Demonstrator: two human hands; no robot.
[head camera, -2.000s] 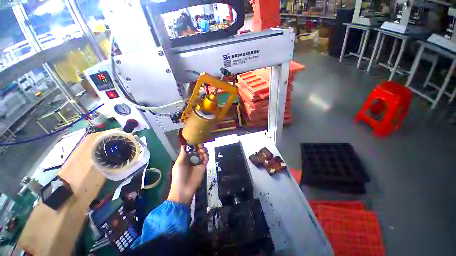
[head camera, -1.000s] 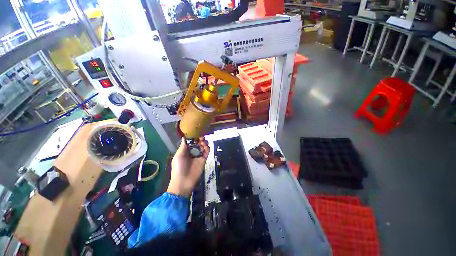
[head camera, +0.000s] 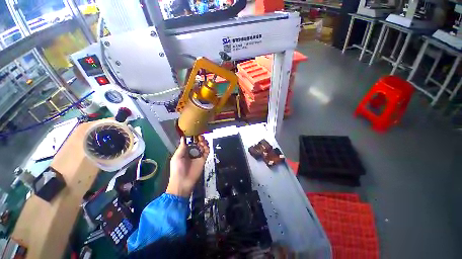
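My left hand, in a blue sleeve, is palm up with the thumb at the left. It holds a small dark device with a round grey disc between thumb and fingers. The device is directly below the brass-coloured cylinder of the press; whether they touch cannot be told. The fingers hide most of the device body. My right hand is not in view.
The white press frame spans above. Black rail blocks lie right of my hand, with brown blocks further right. At left are a round fan, a keypad unit and a wooden board.
The view has shifted, so the press and bench sit slightly higher and further left in the picture. My left hand keeps its hold on the device under the cylinder.
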